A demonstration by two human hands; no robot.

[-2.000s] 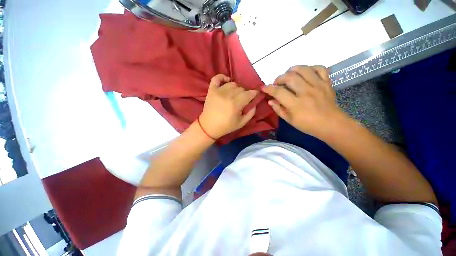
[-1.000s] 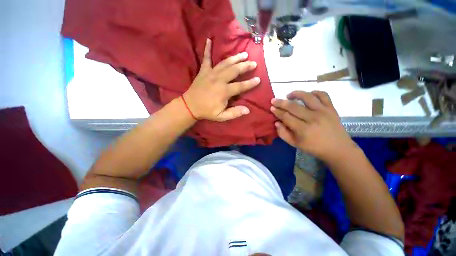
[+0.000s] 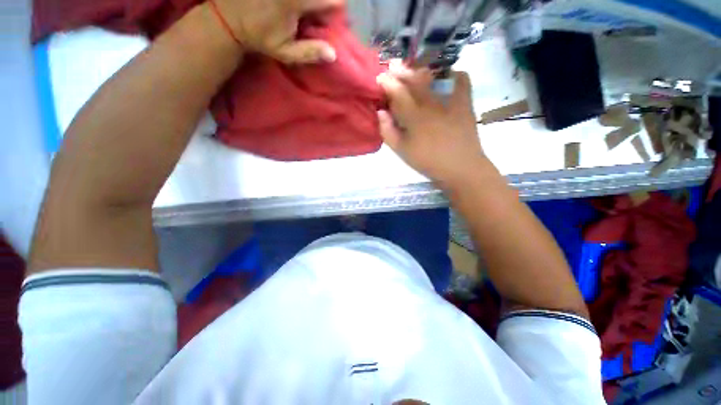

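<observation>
A red garment piece [image 3: 308,111] lies bunched on the white machine table, its right edge near the needle area of the sewing machine [image 3: 431,32], which is blurred. My left hand [image 3: 277,28] lies on the cloth at the top edge of the picture, partly cut off, thumb pointing right. My right hand [image 3: 431,119] is at the cloth's right edge beside the needle area, with thumb and index finger on the edge. Whether they pinch the cloth is hard to tell. The presser foot is mostly hidden by blur and fingers.
A black flat object [image 3: 563,79] lies right of the machine. Brown strips [image 3: 572,154] are scattered near it. A ruler strip [image 3: 316,207] runs along the table's front edge. Red garments [image 3: 644,261] fill blue bins at the lower right. A dark red panel [image 3: 9,316] shows at the left edge.
The view has shifted. The cloth and both hands have moved forward, away from my body; the cloth's near end now lies on the table. My right hand is now close to the needle.
</observation>
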